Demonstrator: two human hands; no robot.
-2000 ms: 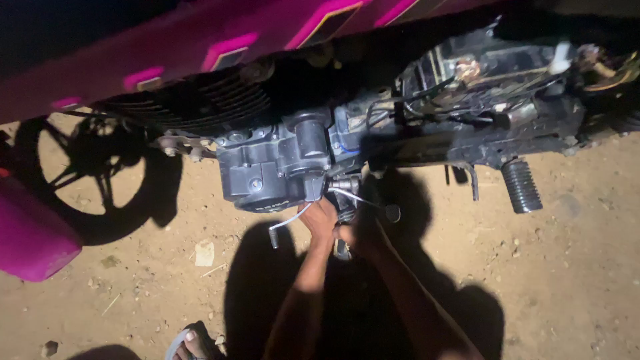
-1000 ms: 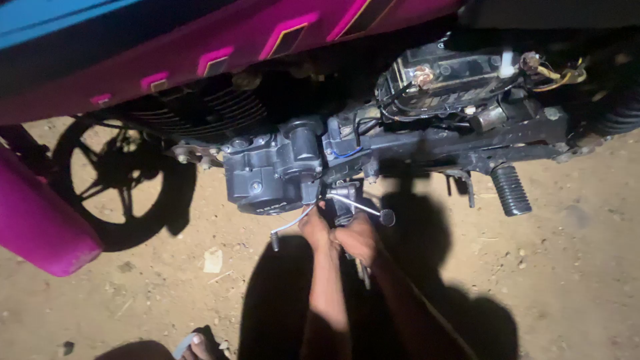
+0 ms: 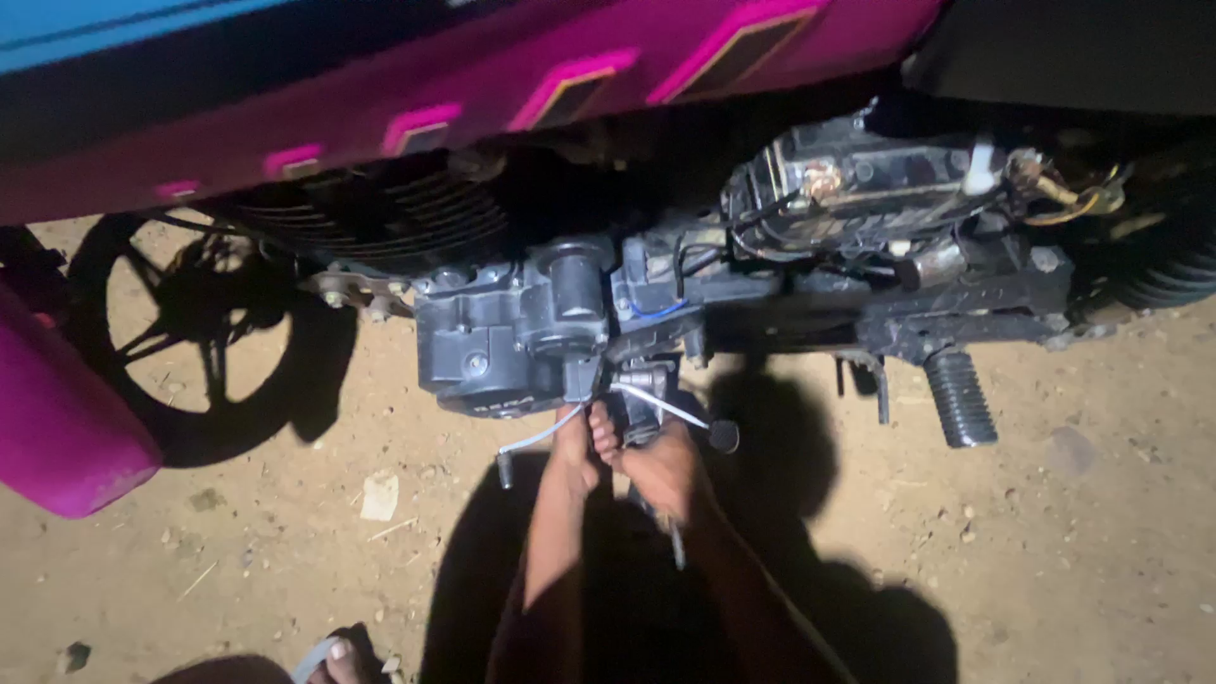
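Note:
A motorcycle engine's black side cover fills the middle of the view, with a silver gear shift lever below it. My left hand reaches up beside that lever, its fingertips partly hidden under the engine. My right hand lies just to the right, fingers curled near the front foot peg area, below a silver lever with a black rubber pad. A thin metal rod sticks out below my right hand; whether it is held is unclear. What either hand grips is hidden.
A magenta body panel spans the top. The front wheel and a magenta fender are at left. A ribbed foot peg juts out at right, below exposed wiring. A sandalled foot rests on sandy ground.
My right hand was in shadow two seconds ago and is now lit, close beside my left hand. Both hands have stayed under the engine near the levers. The view has shifted slightly.

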